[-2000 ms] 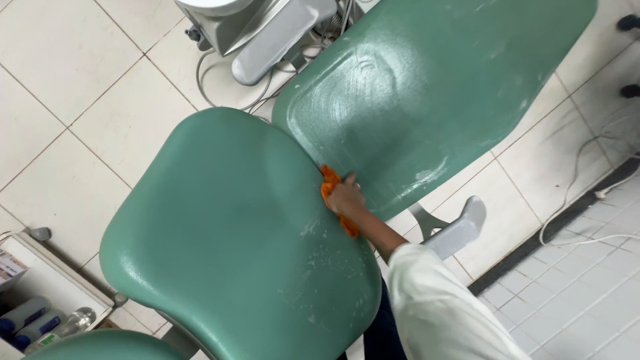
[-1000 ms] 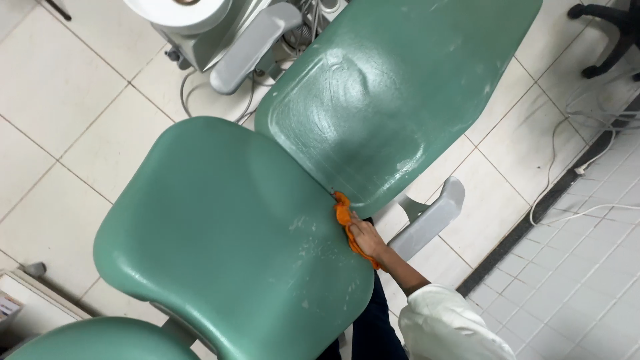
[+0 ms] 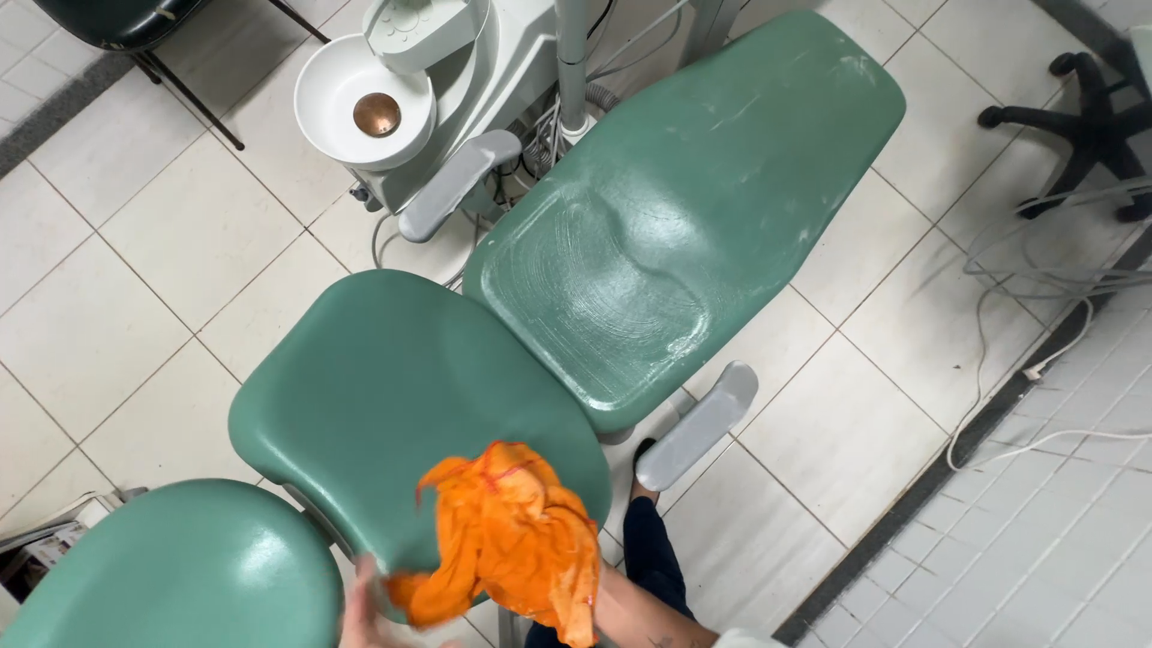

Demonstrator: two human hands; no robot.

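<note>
An orange cloth (image 3: 513, 540) hangs crumpled over my right hand (image 3: 589, 576), which it mostly hides, above the lower edge of the dental chair's backrest section (image 3: 405, 378). My left hand (image 3: 373, 612), blurred, is at the bottom edge beside the cloth's left end; whether it touches the cloth is unclear. The green seat and leg section (image 3: 756, 153) bears whitish streaks and shiny, wet-looking swirls. A rounded green headrest (image 3: 198, 567) lies at the lower left.
A white spittoon bowl (image 3: 315, 108) and a grey armrest (image 3: 459, 184) stand beyond the chair. Another armrest (image 3: 697, 427) is on the near side, by my leg. A black wheeled base (image 3: 1093, 126) and loose cables (image 3: 981, 360) are on the right, along the tiled wall.
The orange cloth has left the seam between the chair sections and is now lifted near the camera. My left hand has come into view. The view has shifted to show more of the surroundings.
</note>
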